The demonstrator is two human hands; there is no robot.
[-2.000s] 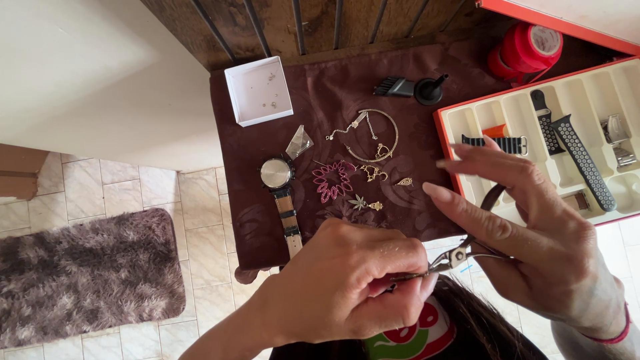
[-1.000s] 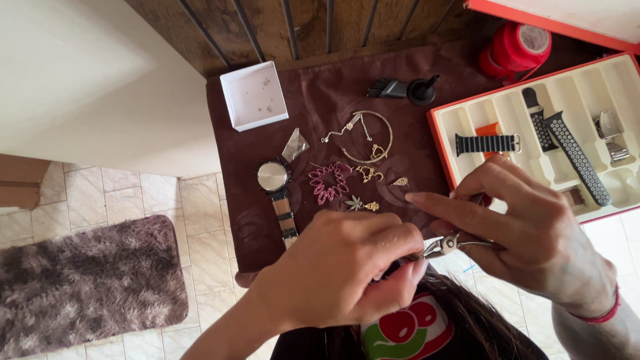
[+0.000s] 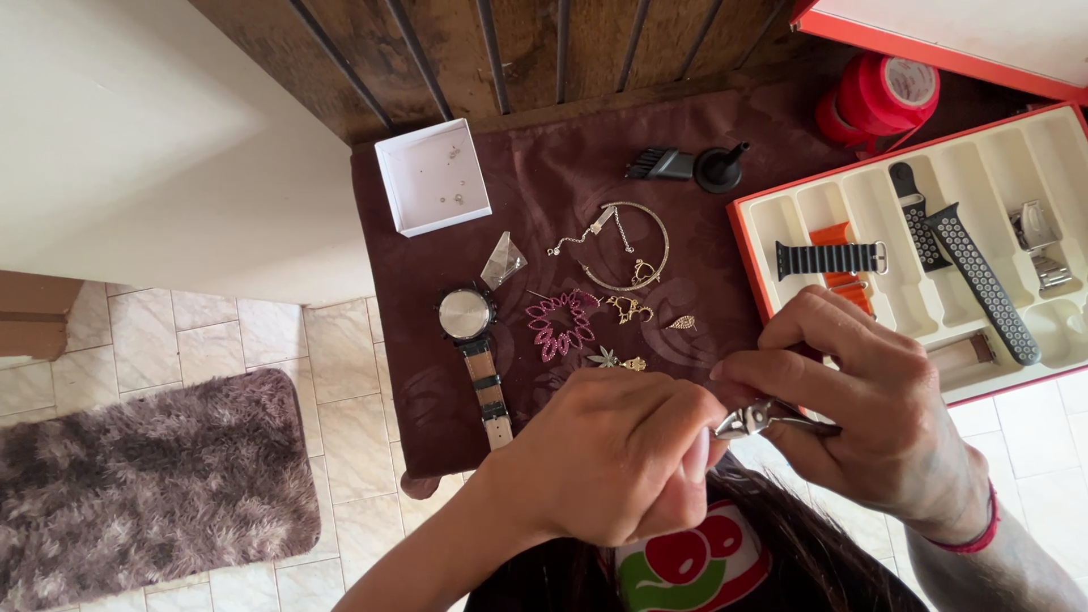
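My left hand [image 3: 629, 450] is closed around something small that its fingers hide, so I cannot tell what it is. Metal pliers [image 3: 752, 418] are in my right hand [image 3: 858, 408], their jaws at my left fingertips. Just beyond the hands lie a leaf-shaped charm [image 3: 605, 357], a pink beaded ornament [image 3: 559, 325], a gold-coloured charm [image 3: 629, 309] and a drop-shaped earring [image 3: 682, 323]. A round bangle [image 3: 665, 246] has a fine chain [image 3: 571, 244] beside it. A wristwatch [image 3: 466, 314] rests face down or tilted to their left, near a small clear plastic bag [image 3: 504, 261].
A white box [image 3: 433, 178] holds tiny pieces. At the back are a black brush [image 3: 660, 163], a black nozzle-like part [image 3: 719, 168] and red tape rolls [image 3: 880, 98]. A compartment tray [image 3: 960, 170] with watch straps [image 3: 983, 280] stands right, above a tiled floor [image 3: 361, 425] with a shaggy rug [image 3: 161, 493].
My right fingers, spread above the pliers two seconds ago, have closed in around them. My left hand keeps its closed hold near the plier jaws.
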